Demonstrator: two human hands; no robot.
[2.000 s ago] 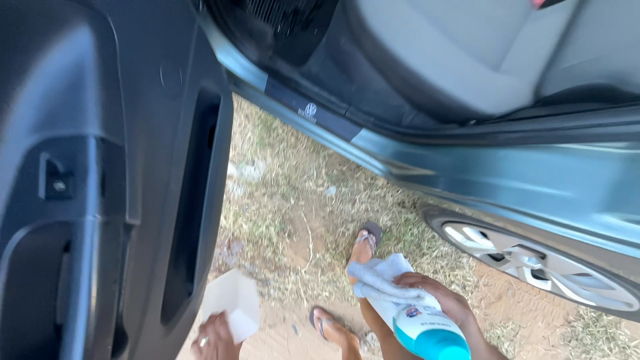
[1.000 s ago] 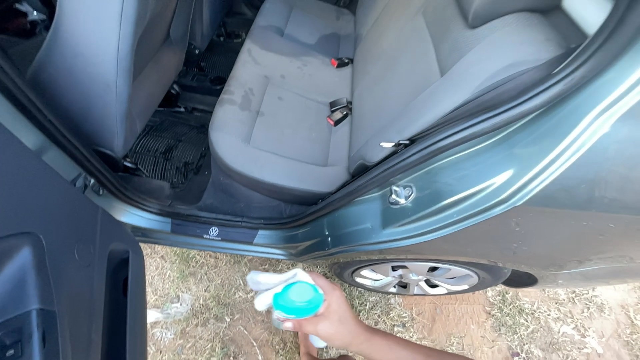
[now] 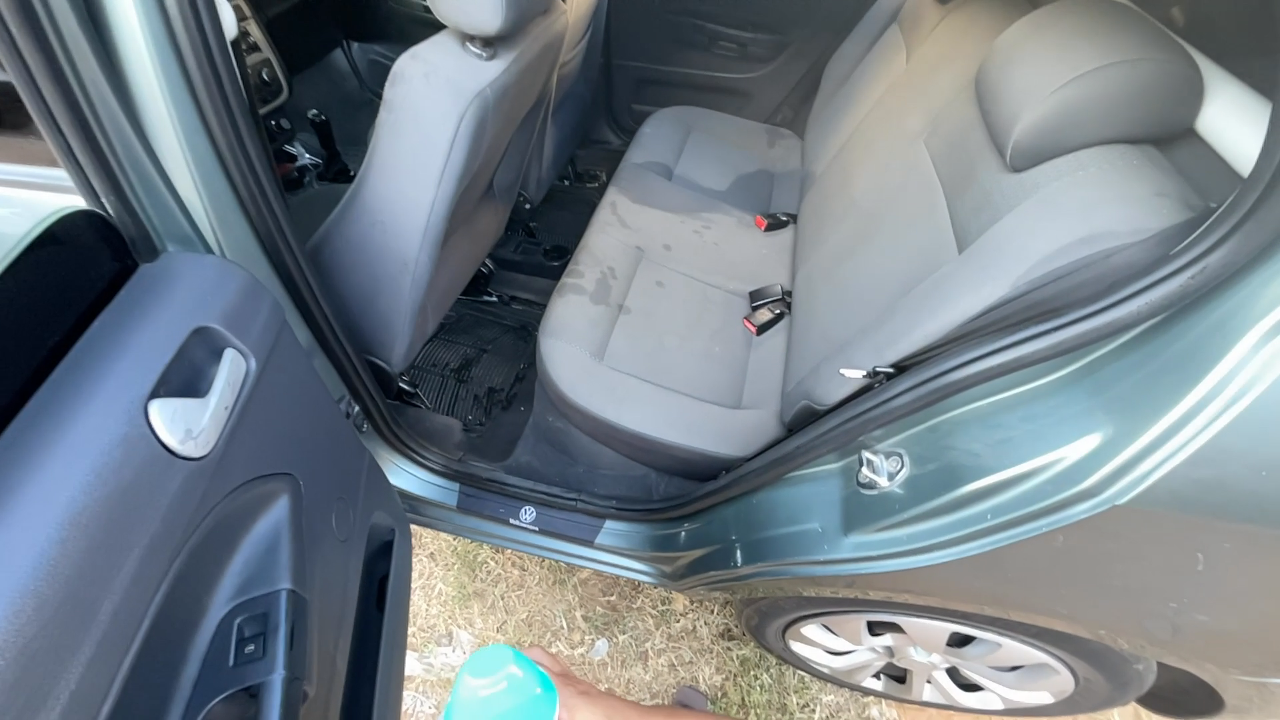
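At the bottom edge of the head view, my right hand [image 3: 585,694] is around a bottle with a rounded turquoise top [image 3: 503,684]. Most of the bottle and the fingers are cut off by the frame. The bottle is outside the car, below the door sill [image 3: 590,527]. My left hand is out of view. Beyond the sill lies the grey rear bench seat [image 3: 690,320], with dark damp-looking patches on its cushion and buckles at the back of the cushion.
The open rear door [image 3: 320,480] stands at the left, its inner handle [image 3: 200,405] facing me. A front seat [image 3: 450,150] and ribbed floor mat [image 3: 475,365] are inside. A metal door striker [image 3: 882,469] sticks out above the rear wheel [image 3: 925,660]. Dry grass [image 3: 560,610] lies below.
The view has swung up from the ground to the car's interior. My left hand, seen with a pale object two seconds ago, has left the view. The white cloth by the bottle is out of sight.
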